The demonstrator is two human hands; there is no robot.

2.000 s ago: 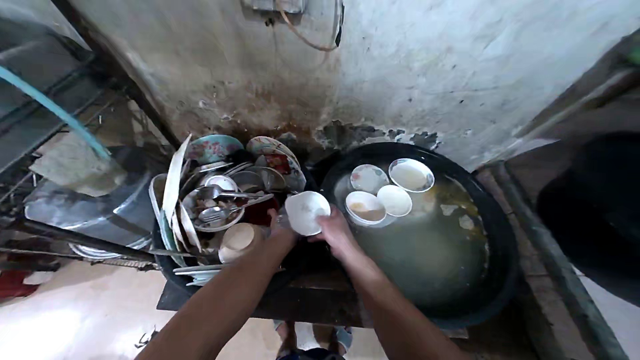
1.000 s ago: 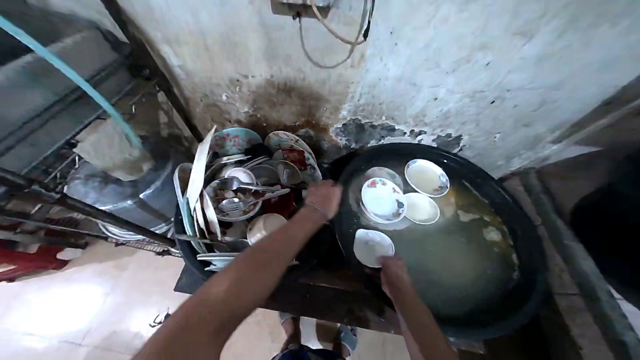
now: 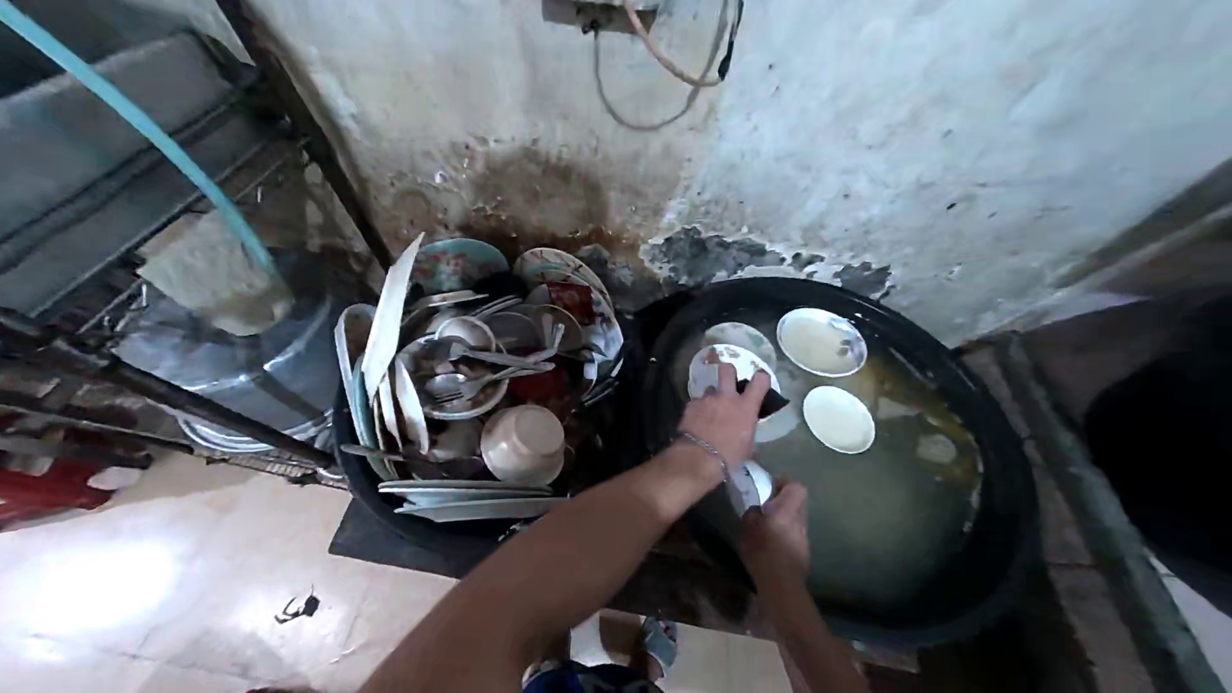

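A large black tub [image 3: 1022, 500] of cloudy water holds several small white bowls. My left hand [image 3: 724, 419] reaches over the tub with a small dark thing at its fingers, over a floral bowl [image 3: 714, 364]. Just below it, my right hand [image 3: 778, 520] grips a small white bowl [image 3: 749, 484], tilted, at the water. Beyond my hands are a patterned bowl [image 3: 821, 343] and a plain white bowl [image 3: 839, 420]. Part of another bowl [image 3: 741, 337] shows behind the floral one.
Left of the tub, a black basin [image 3: 385, 505] is heaped with plates, spoons and a cream bowl [image 3: 523, 445]. A metal rack [image 3: 164, 395] with a large pot [image 3: 289, 356] and a light-blue hose [image 3: 144, 125] stands farther left. A stained wall [image 3: 866, 125] rises behind.
My left hand has moved from beside the dish basin to over the bowls in the tub, and now has a dark thing at its fingers. The bowl in my right hand is now tilted.
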